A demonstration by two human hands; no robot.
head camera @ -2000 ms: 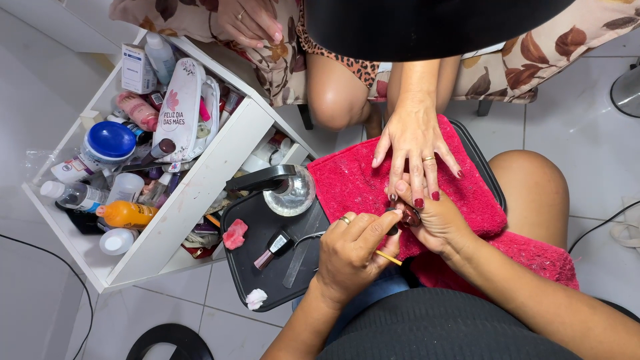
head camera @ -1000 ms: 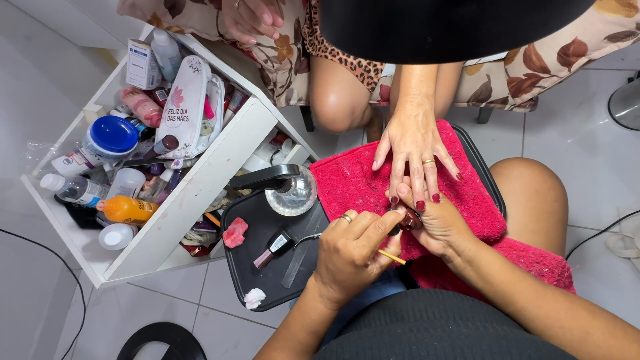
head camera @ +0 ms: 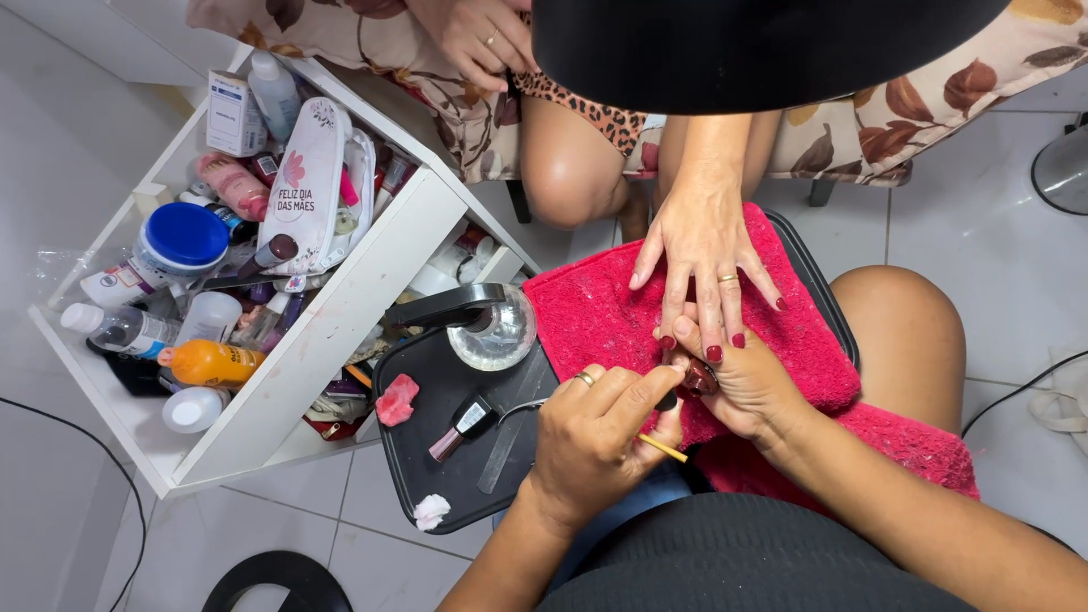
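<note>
My left hand [head camera: 603,425] pinches the black cap [head camera: 667,399] of a nail polish brush between thumb and forefinger, and a thin yellow wooden stick [head camera: 663,447] also sticks out of it. In my right hand [head camera: 748,382] lies a dark red nail polish bottle [head camera: 700,375], just beside the cap; its fingers also touch the fingertips of another person's hand [head camera: 705,242]. That hand rests palm down over a red towel [head camera: 603,297], with dark red polish on several nails; the thumbnail looks unpainted. The brush tip is hidden by my fingers.
A black tray [head camera: 399,459] holds a clear pump bottle [head camera: 493,336], a nail polish bottle [head camera: 463,427], a nail file [head camera: 514,425], pink cotton [head camera: 397,400] and white cotton [head camera: 432,512]. A white drawer unit [head camera: 331,340] full of bottles stands at left. A black round shape covers the top.
</note>
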